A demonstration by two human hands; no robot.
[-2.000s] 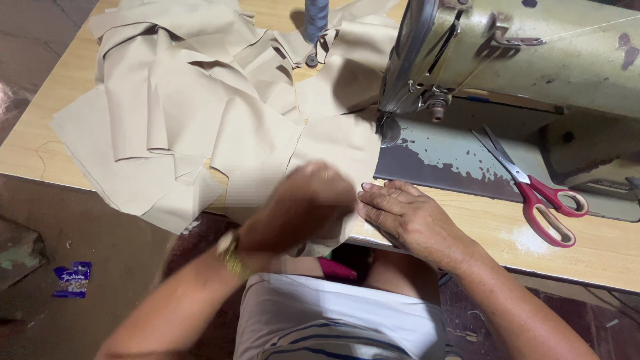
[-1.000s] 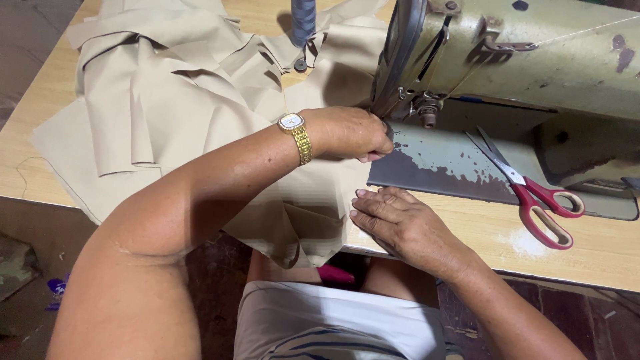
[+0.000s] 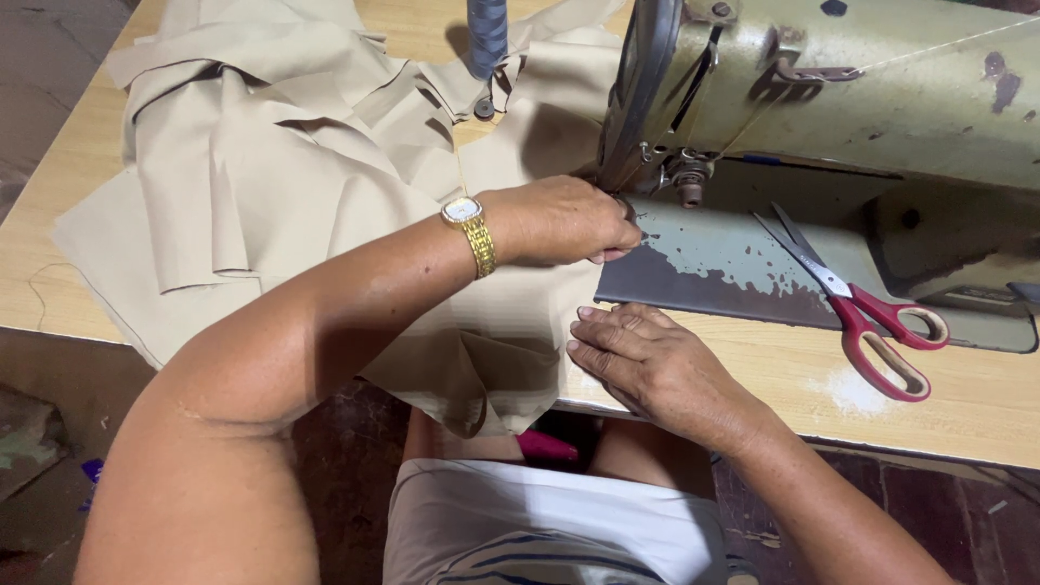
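Note:
My left hand (image 3: 569, 221), a gold watch on its wrist, lies over beige fabric (image 3: 520, 301) beside the needle area of a green sewing machine (image 3: 812, 89). Its fingers are curled and their tips are hidden, so its grip cannot be told. My right hand (image 3: 650, 357) rests with fingers extended at the fabric's right edge, on the wooden table by the machine bed (image 3: 715, 284). The fabric hangs in folds over the table's front edge. Red-handled scissors (image 3: 845, 301) lie partly spread across the machine bed and the table.
A heap of beige fabric pieces (image 3: 284, 154) covers the left of the wooden table (image 3: 983, 406). A blue-grey thread cone (image 3: 487, 36) stands behind the fabric, with a small dark round part (image 3: 484, 109) near its base. White powder (image 3: 849, 392) lies below the scissors.
My left hand has moved from beside my right hand, near the front edge, up to the needle area. My right hand stays near the fabric's right edge.

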